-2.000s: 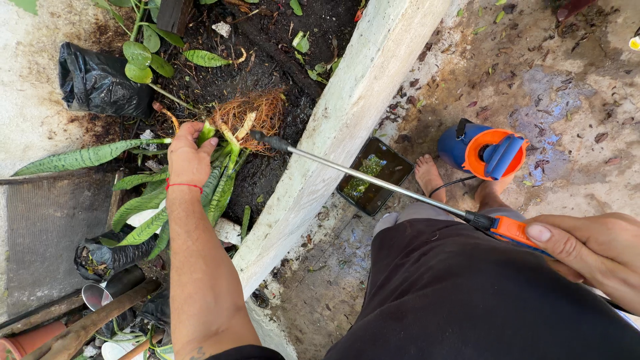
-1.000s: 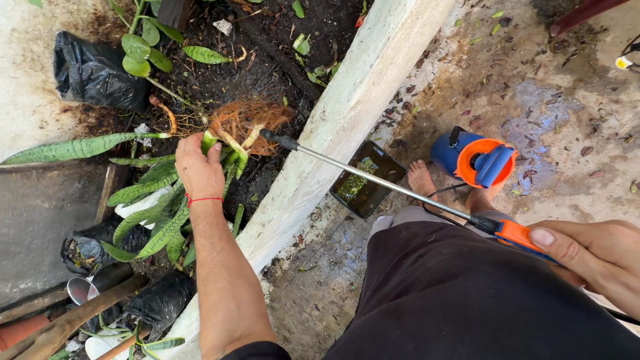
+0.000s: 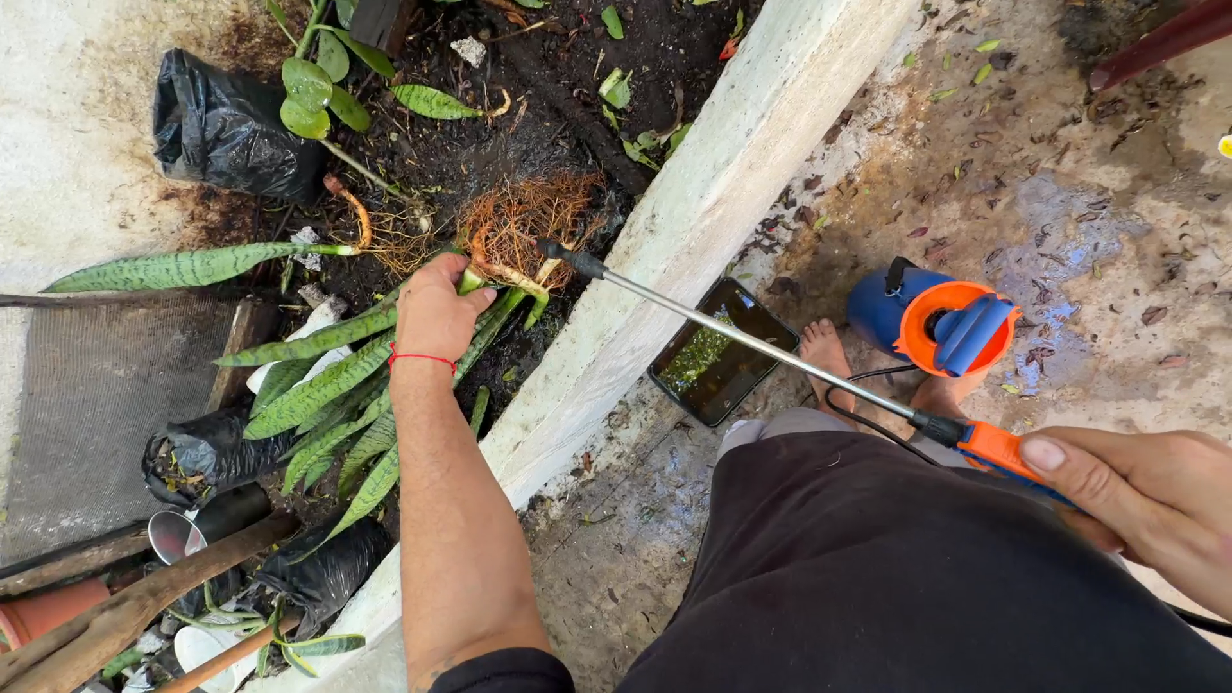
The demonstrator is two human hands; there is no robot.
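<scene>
My left hand, with a red string at the wrist, grips a snake plant by the base of its leaves. The plant's orange-brown roots hang over dark soil, just beyond my fingers. My right hand is closed around the orange handle of a sprayer wand. The wand's black nozzle points at the roots from close by. The blue and orange pump sprayer tank stands on the floor by my feet. A single snake plant leaf with roots lies left of my left hand.
A white concrete border runs diagonally between soil and floor. Beside it on the floor lies a dark tray of water. Black plastic bags, a wooden pole and a terracotta-coloured pot are at the left. A dark red leg shows top right.
The root mass has turned in my left hand, and more of its orange-brown roots now show spread beyond the nozzle. My right hand still holds the wand.
</scene>
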